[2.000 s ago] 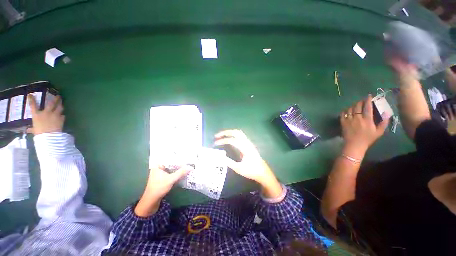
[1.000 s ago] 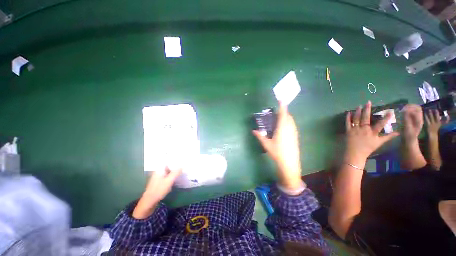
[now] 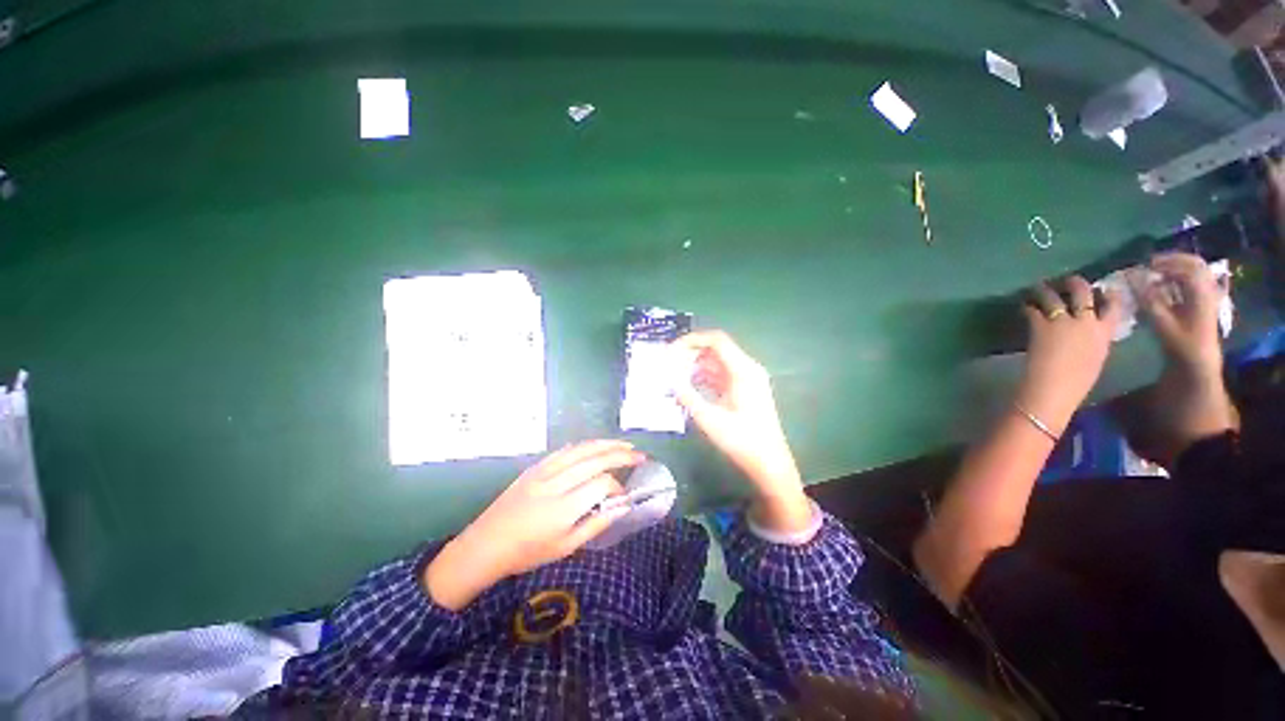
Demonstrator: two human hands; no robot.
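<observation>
A small black product box [image 3: 648, 321] lies flat in front of me, with a white printed label [image 3: 651, 387] covering much of its top face. My right hand [image 3: 726, 402] is at the box's right side, its fingertips on the label's right edge. My left hand [image 3: 543, 514] is below and left of the box, near my lap, holding a bent, greyish-white label sheet [image 3: 641, 504]. The stack of label sheets [image 3: 465, 369] lies flat left of the box, with small dark marks; no hand touches it.
White paper pieces [image 3: 383, 109] lie on the far green worktop [image 3: 254, 282]. A yellow and dark stick [image 3: 922, 206] and a pale ring [image 3: 1040, 231] lie right. A neighbour's hands [image 3: 1071, 338] work at the right edge. A metal bar [image 3: 1226, 151] and crumpled plastic [image 3: 1125, 104] are far right.
My right hand has come back from the far right, and the box now lies nearer the stack with a label on it. My left hand has left the stack with the sheet. Loose pieces have shifted left.
</observation>
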